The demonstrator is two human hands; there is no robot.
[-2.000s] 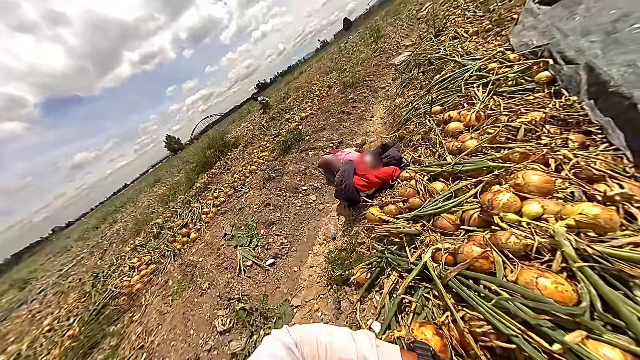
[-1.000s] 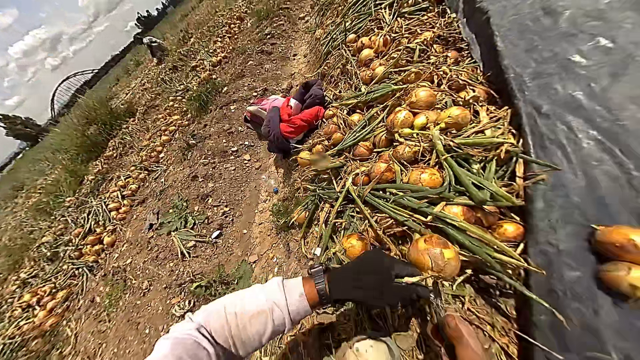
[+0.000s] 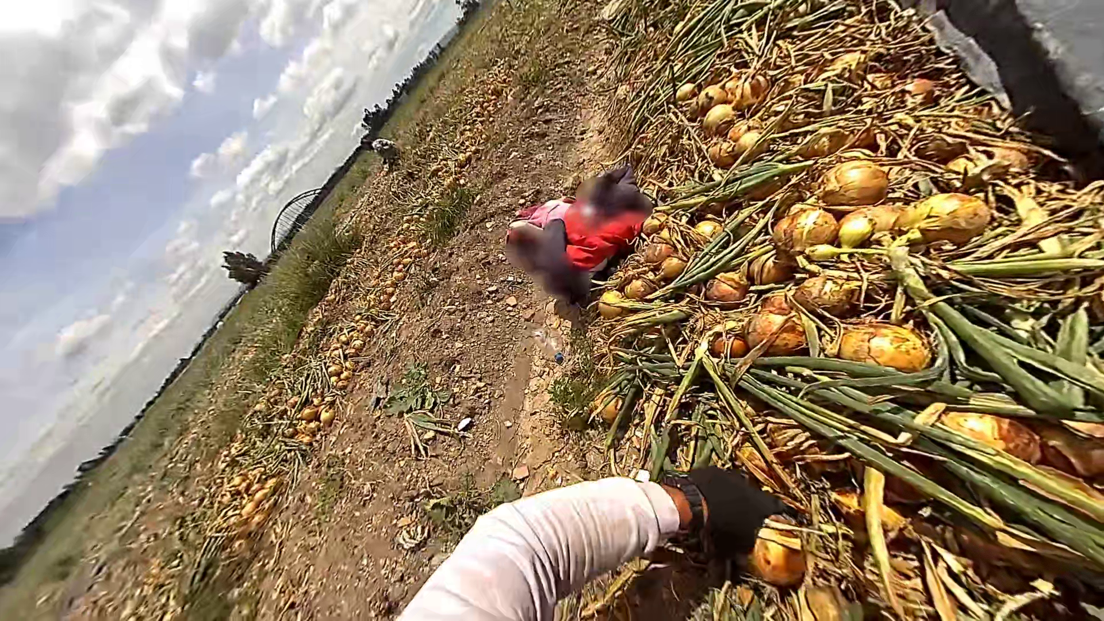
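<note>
My left hand, in a black glove with a dark wristwatch and a white sleeve behind it, is at the lower middle. Its fingers are closed at the top of a yellow onion; the glove hides part of the grip. Long green onion leaves and dry tops lie just right of the hand. More onions with their tops on lie heaped up the right side, among them a large one and another. My right hand is not in view.
A bundle of red and dark clothing lies on the dirt path beside the heap. Dark sheeting covers the top right. Another onion row runs along the left. A distant figure, possibly a person, is near the field's far edge.
The bare right hand, seen at the bottom one second ago, has left the view. The view has swung up and left, so less sheeting and more sky show.
</note>
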